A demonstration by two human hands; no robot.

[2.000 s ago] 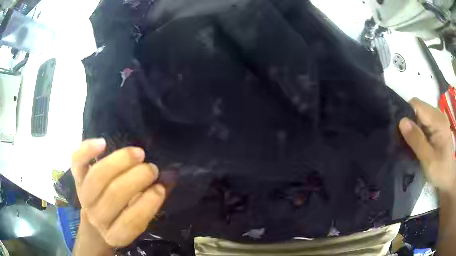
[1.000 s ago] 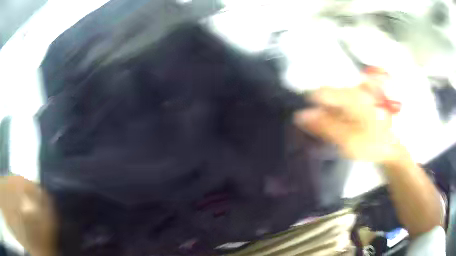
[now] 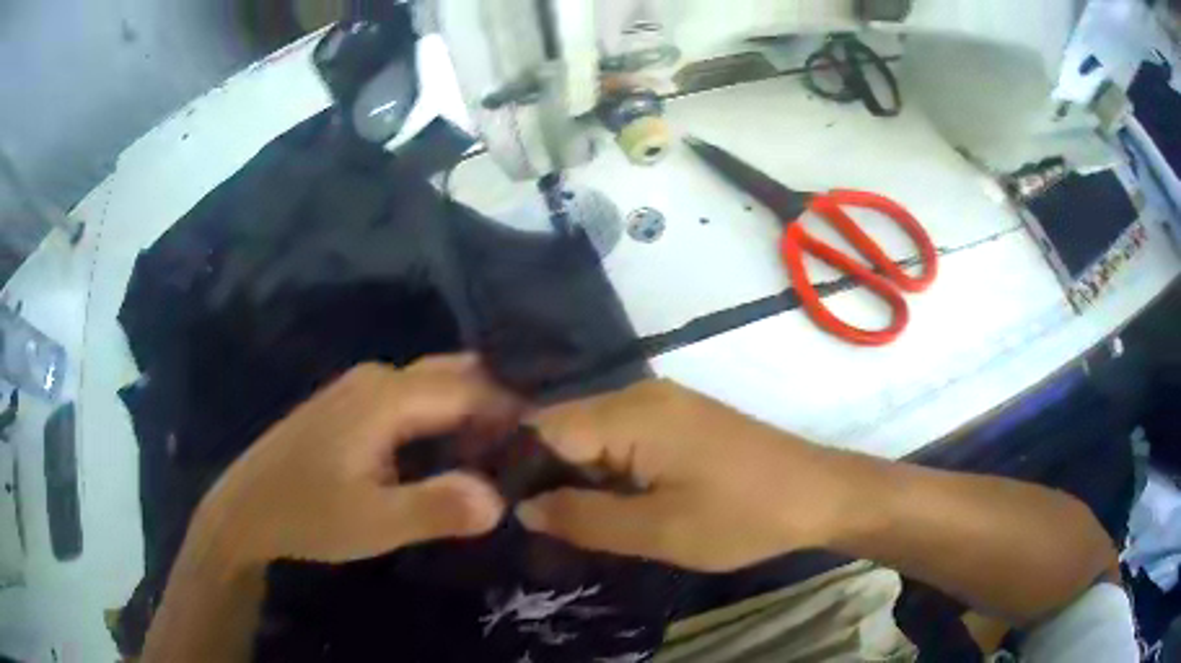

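A dark garment panel [image 3: 298,285] lies on the white table left of the needle area and hangs over the front edge, with a pale motif low at centre. My left hand [image 3: 376,466] and my right hand [image 3: 661,479] meet over it near the front edge, thumbs almost touching. Both pinch a bunched part of the dark fabric between them. The fingertips under the fabric are hidden. The sewing machine [image 3: 525,78] stands behind the panel, its needle plate [image 3: 593,223] beside the panel's right edge.
Red-handled scissors [image 3: 861,266] lie on the table right of the machine head, with black-looped snips [image 3: 851,78] behind them. A ragged dark strip [image 3: 725,315] runs along the table [image 3: 777,389]. A dark rectangle with a patterned edge [image 3: 1085,220] is at the far right.
The panel, earlier spread wide between my hands, now lies further left and lower. My hands have come together on one bunched part. The view has shifted, showing the machine and scissors clearly.
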